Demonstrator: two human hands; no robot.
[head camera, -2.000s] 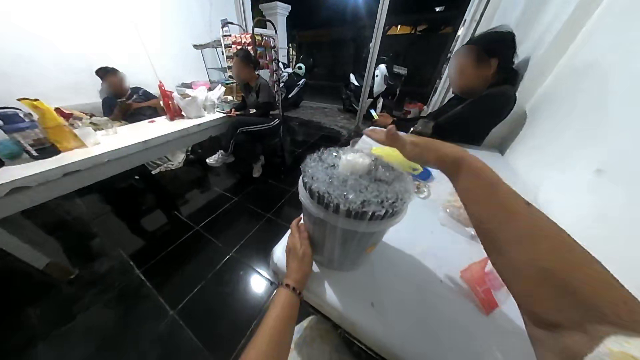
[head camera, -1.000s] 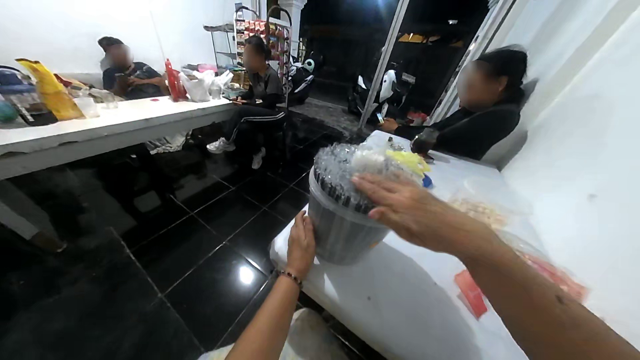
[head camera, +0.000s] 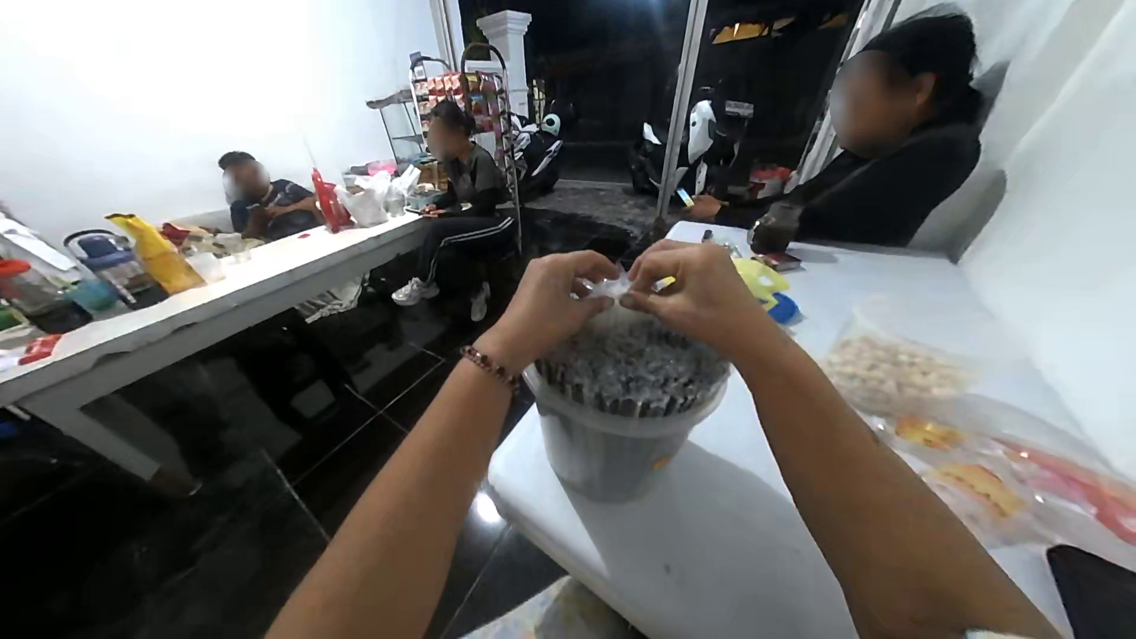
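Observation:
A translucent plastic tub (head camera: 612, 444) stands near the corner of the white table, packed with many upright thin plastic packets (head camera: 639, 368) whose dark sides show around the rim. Above them, my left hand (head camera: 564, 297) and my right hand (head camera: 688, 288) pinch a small clear plastic piece (head camera: 612, 286) between thumbs and fingers, close together. What the piece belongs to cannot be told. A beaded bracelet circles my left wrist.
The white table (head camera: 710, 568) also bears a bag of pale pieces (head camera: 896, 368), printed plastic packaging (head camera: 985, 488), a yellow item (head camera: 761, 277) and a dark phone-like object (head camera: 1096, 586). One person (head camera: 887, 177) sits at its far end; two others sit by the long left table (head camera: 240, 297).
My left hand has left the tub's side and come up over its top. My right hand, earlier flat on the packets, now pinches clear plastic beside it.

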